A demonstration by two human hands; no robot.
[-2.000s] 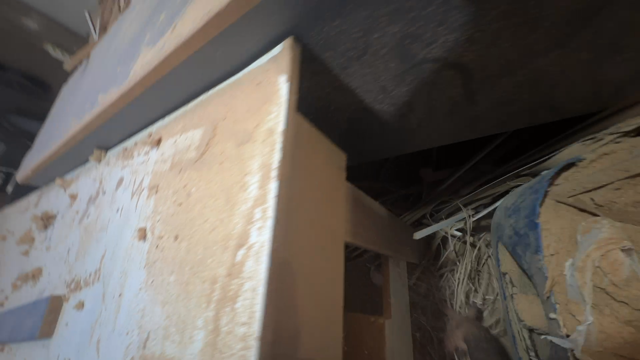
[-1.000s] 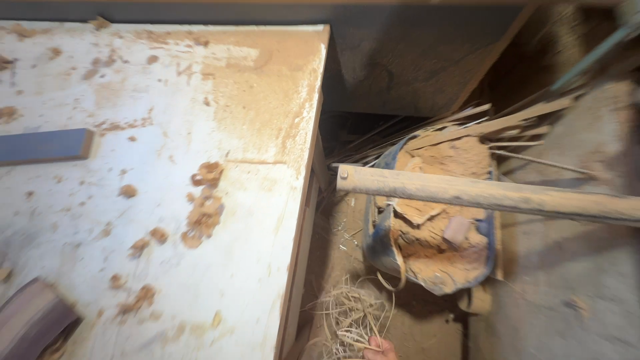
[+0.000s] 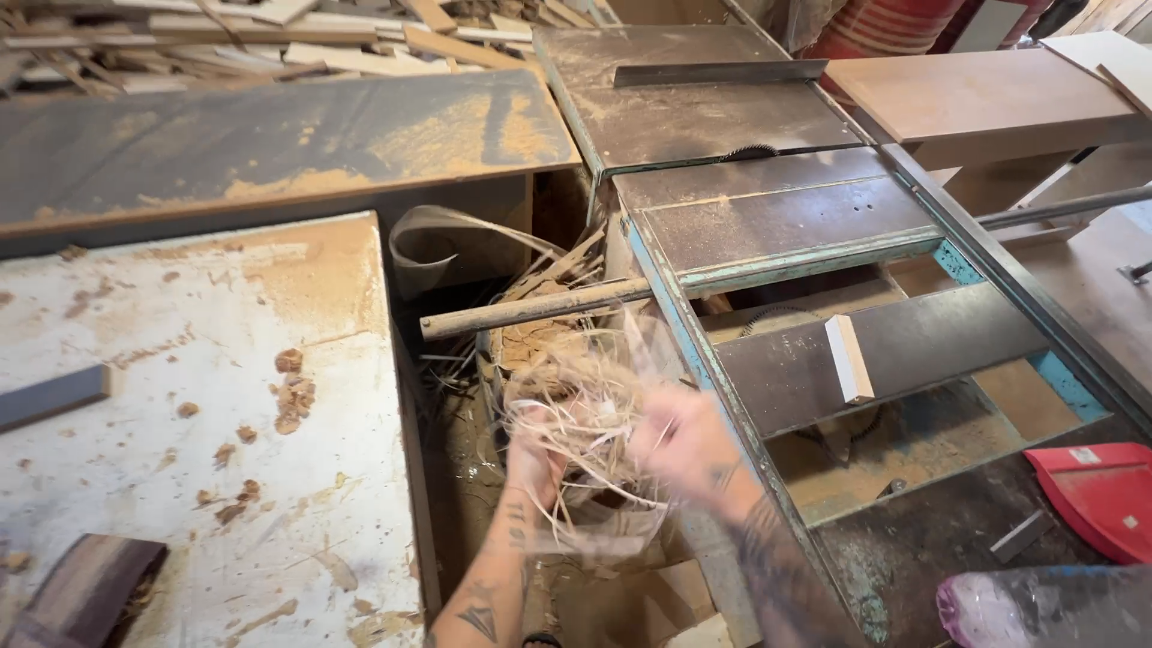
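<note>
Both hands hold a loose, tangled bundle of thin pale strips (image 3: 585,405), over the gap between the white tabletop and the saw table. My left hand (image 3: 538,454) grips its left side. My right hand (image 3: 679,441), blurred, is closed at its right side, by the saw table's edge. Beneath and behind the bundle stands a container of sawdust (image 3: 540,337), partly hidden. A round wooden pole (image 3: 540,306) juts out just above it.
A saw table (image 3: 864,342) with toothed circular blades and a small wood block (image 3: 849,358) stands right. A red dustpan (image 3: 1102,495) and a plastic bottle (image 3: 1044,607) lie near it. The white tabletop (image 3: 342,504) bears shavings. Wood offcuts (image 3: 297,45) are piled behind.
The tangled strips, low beside the table with one hand at them a second ago, are now raised over the sawdust container between both hands. The view has swung to take in the saw table.
</note>
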